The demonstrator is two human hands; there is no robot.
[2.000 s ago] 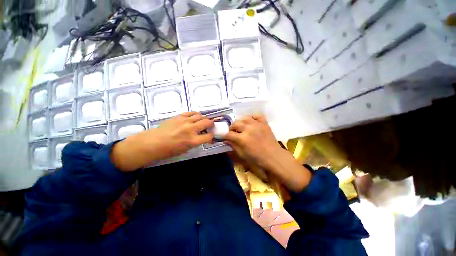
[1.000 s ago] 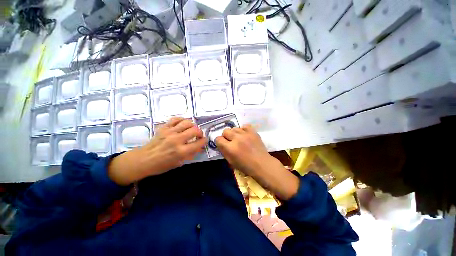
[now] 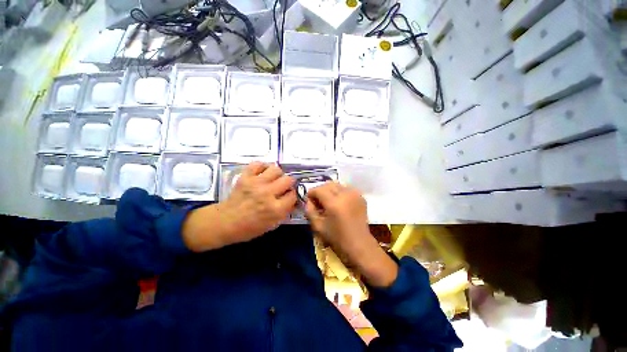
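An open white box base [image 3: 323,173] lies at the table's front edge, partly covered by my hands. A dark cable [image 3: 302,190] loops at its opening, between my fingertips. My left hand [image 3: 260,203] is at the box's left side, fingers bent at the cable. My right hand [image 3: 338,214] is at its right side and pinches the cable with thumb and fingers. Rows of open box bases with white rounded insides [image 3: 307,100] stand behind and to the left. What lies under my fingers is hidden.
A tangle of dark cables [image 3: 199,31] lies on white boxes at the back. A closed box with a yellow round sticker [image 3: 364,56] stands behind the rows. Stacked closed white boxes [image 3: 512,161] fill the right. Yellow scraps [image 3: 419,240] are below the table edge.
The view has shifted, so the rows sit further right. The front box, tilted a second ago, is now straighter. My hands stay at it, and the cable now shows raised between my fingertips.
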